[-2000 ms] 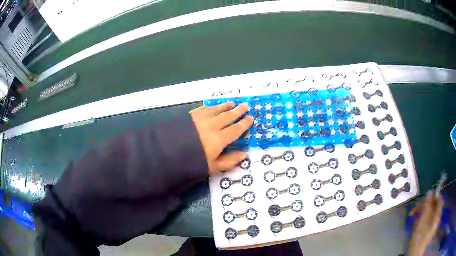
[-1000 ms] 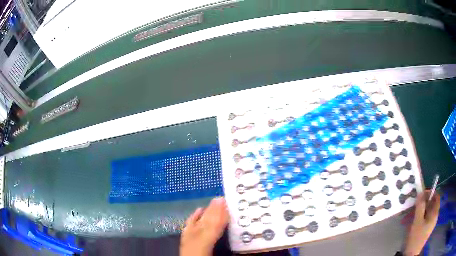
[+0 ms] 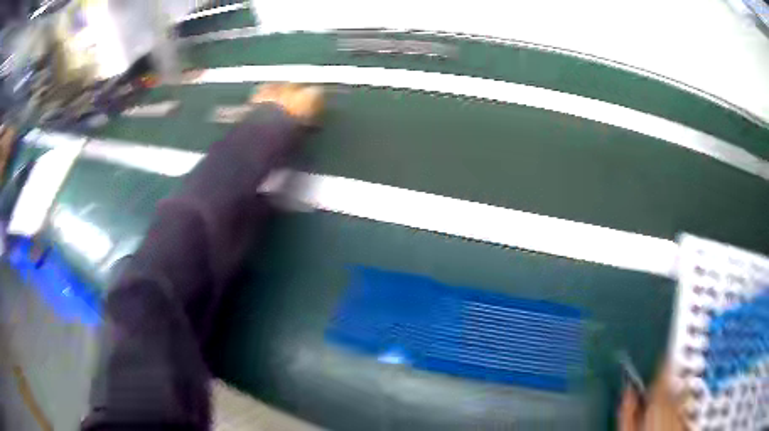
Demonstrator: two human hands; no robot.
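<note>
The picture is blurred. My left hand (image 3: pixel 291 101) is stretched far out over the green belt, beside the right end of a pale fixture strip (image 3: pixel 229 113); whether it grips the strip cannot be told. My right hand (image 3: pixel 662 406), cut off by the bottom edge, holds slim grey tweezers (image 3: pixel 631 370) at the tray's left edge. The blue carrier sheet with small pale parts (image 3: pixel 523 337) lies flat on the dark green bench, left of my right hand. The white tray (image 3: pixel 687 246) is cut off at the right, with a blue sheet with larger round parts (image 3: pixel 742 337) on it.
Another fixture strip (image 3: pixel 152 109) lies left of my left hand, and one (image 3: pixel 396 46) lies beyond the far white rail (image 3: pixel 506 91). The near white rail (image 3: pixel 472 220) runs between belt and bench. Blurred equipment is at the upper left. A blue object (image 3: pixel 55 282) is at the left.
The view has swung left, so the tray now sits at the right edge. My left hand has left the tray's lower left corner and reached out across the near rail.
</note>
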